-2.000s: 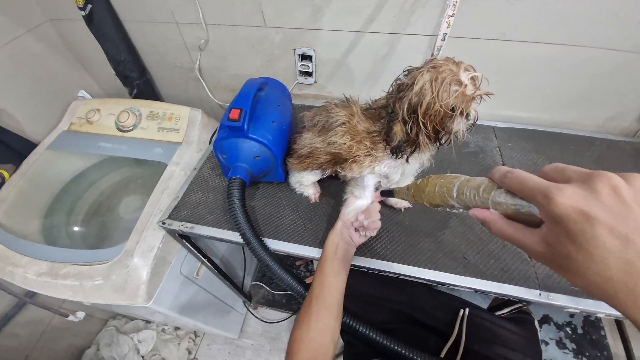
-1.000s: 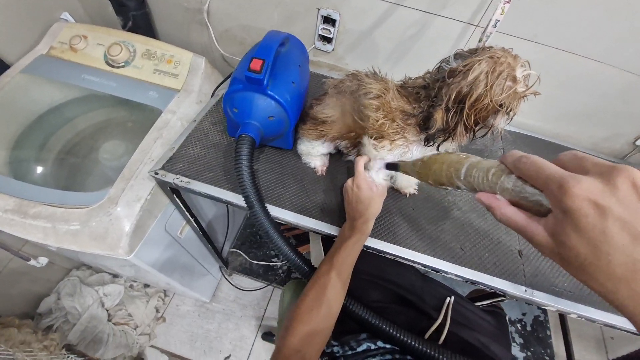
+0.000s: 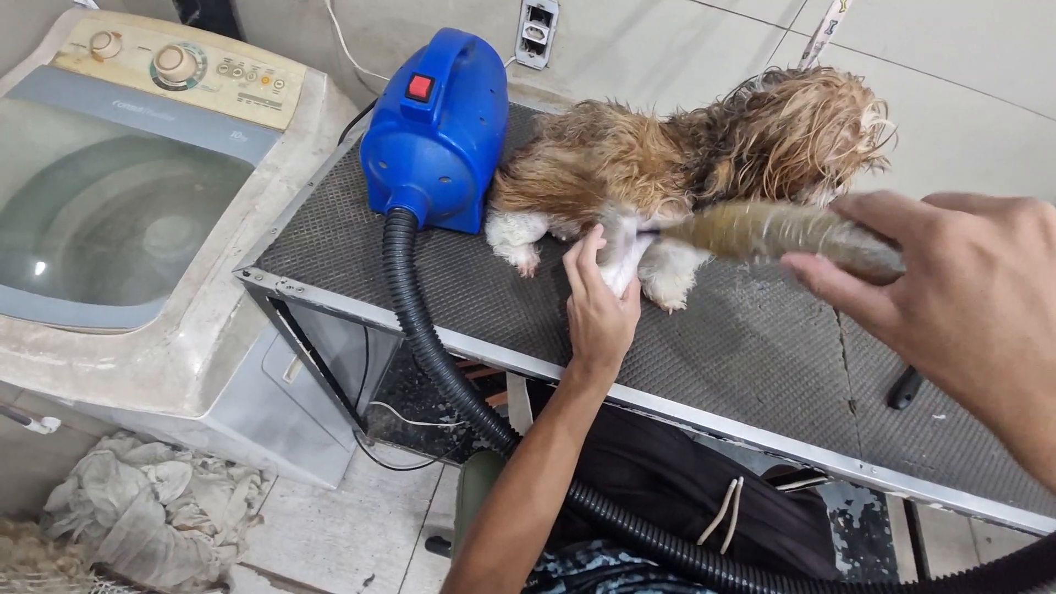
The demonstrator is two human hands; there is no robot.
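A wet brown and white dog (image 3: 610, 161) stands on a grooming table with a ribbed black mat (image 3: 742, 346), its head turned to the right. My left hand (image 3: 601, 301) holds one of its white front legs from below. In my right hand (image 3: 932, 264) is the tape-wrapped nozzle (image 3: 767, 235) of a dryer, its narrow dark tip at the fur of that leg. The blue pet dryer (image 3: 441, 132) with a red switch rests on the mat behind the dog's rump. Its black corrugated hose (image 3: 412, 305) drops over the table's front edge.
A top-loading washing machine (image 3: 177, 206) stands left of the table. Crumpled cloths (image 3: 153, 503) lie on the floor below it. A wall socket (image 3: 536, 33) is behind the dryer. A black handle (image 3: 905, 388) lies on the mat at the right. The metal table edge (image 3: 660, 404) runs across in front.
The held leg is now raised off the mat in my left hand, away from the other front paw. My right hand still holds the nozzle at the leg. The view has shifted somewhat.
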